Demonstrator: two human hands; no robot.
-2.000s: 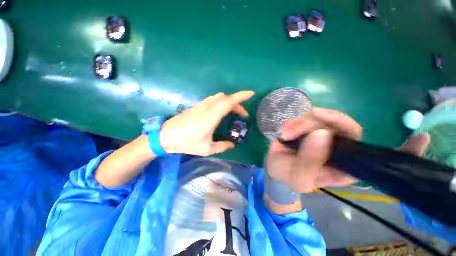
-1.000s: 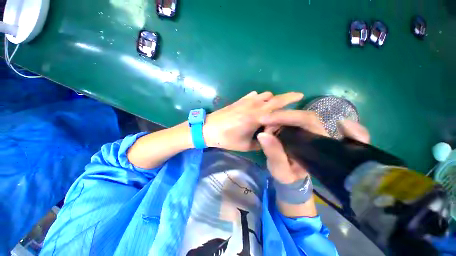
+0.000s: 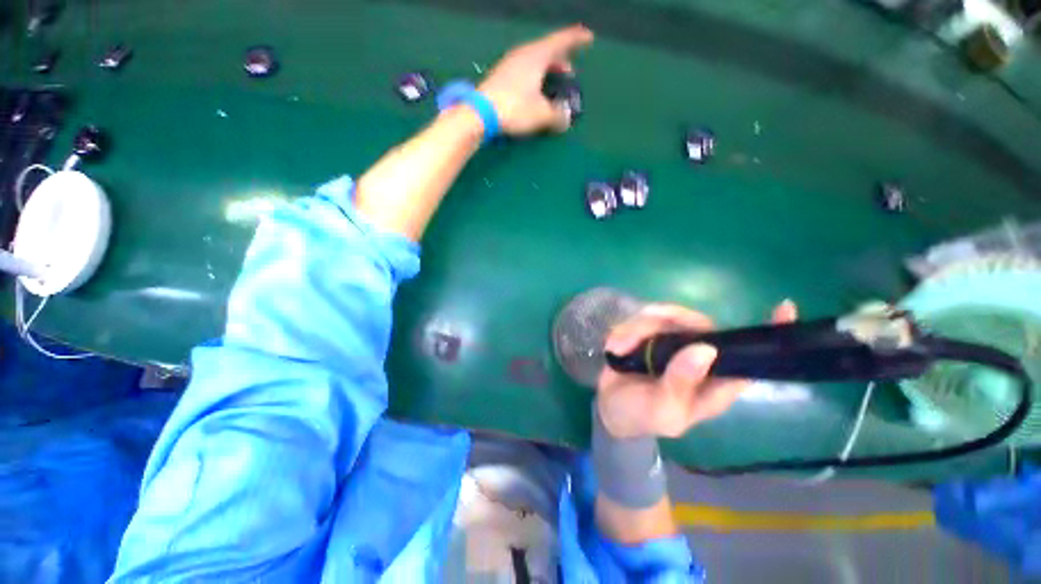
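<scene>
My left hand (image 3: pixel 527 89) is stretched to the far part of the green bench mat (image 3: pixel 491 251), fingers spread around a small black housing (image 3: pixel 564 96); whether it grips it is unclear. My right hand (image 3: pixel 668 382) holds the black electric screwdriver (image 3: pixel 788 348), nose pointing left, over the edge of the round grey speckled disc (image 3: pixel 588 331). The screwdriver's bit cannot be made out. Two housings (image 3: pixel 600 200) (image 3: pixel 634 189) lie side by side mid-bench, with another (image 3: pixel 699 145) beyond them.
More small housings lie at the back left (image 3: pixel 259 62) and right (image 3: pixel 893 196). A white round device (image 3: pixel 64 234) with a white cord is at left. A pale green fan (image 3: pixel 982 331) is at right, near the screwdriver's looping black cable (image 3: pixel 1010 388). A small dark square (image 3: pixel 445 345) lies near the front edge.
My left hand has left my right hand and reached far forward across the bench. The screwdriver has swung nearly level, its nose now near the disc. The view has shifted, showing more of the bench.
</scene>
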